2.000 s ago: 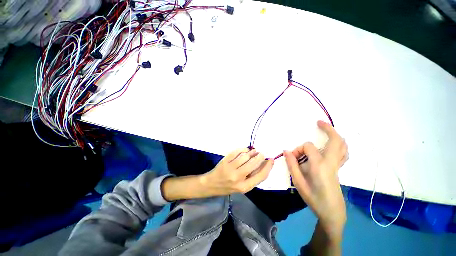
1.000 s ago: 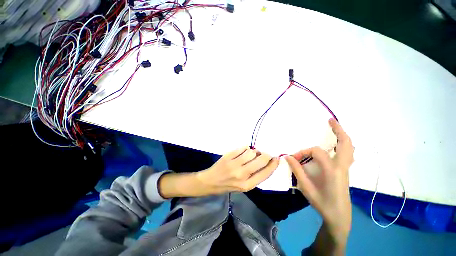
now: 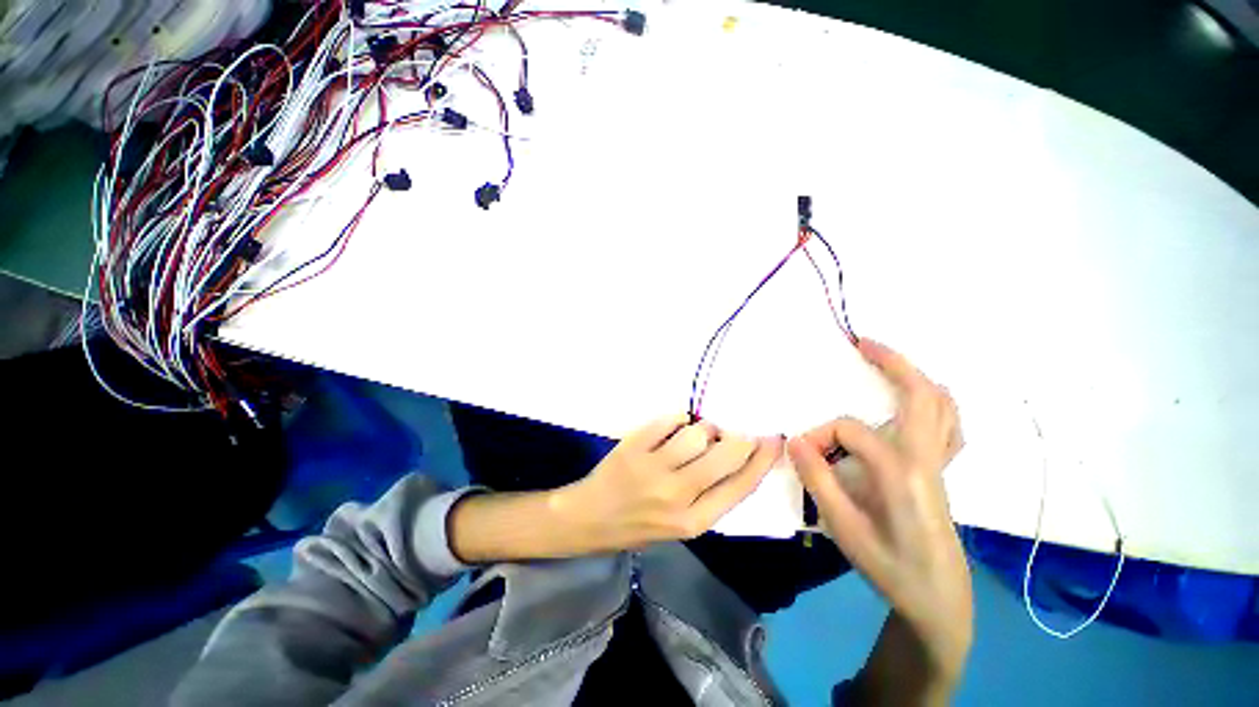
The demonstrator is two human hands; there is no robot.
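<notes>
A wire harness (image 3: 714, 336) of thin red and dark leads lies in an inverted V on the white board, with a black connector housing (image 3: 804, 213) at its top. My left hand (image 3: 672, 479) holds the left leads near the board's front edge. My right hand (image 3: 891, 477) holds the right leads, one finger stretched along them. The fingertips of both hands nearly meet around a tiny lead end that is mostly hidden. A small black piece (image 3: 811, 508) shows below the right fingers at a white panel's edge (image 3: 759, 514).
A tangled harness bundle (image 3: 207, 180) with several black plugs lies at the left of the white board (image 3: 1049, 276). A white lead (image 3: 1030, 580) hangs in a loop off the front edge at right. Scalloped white stacks (image 3: 111, 49) stand at the far left.
The right leads of the harness have bent inward, and my right forefinger has moved left with them. The gap between the fingertips of my two hands has narrowed, with less red lead visible there.
</notes>
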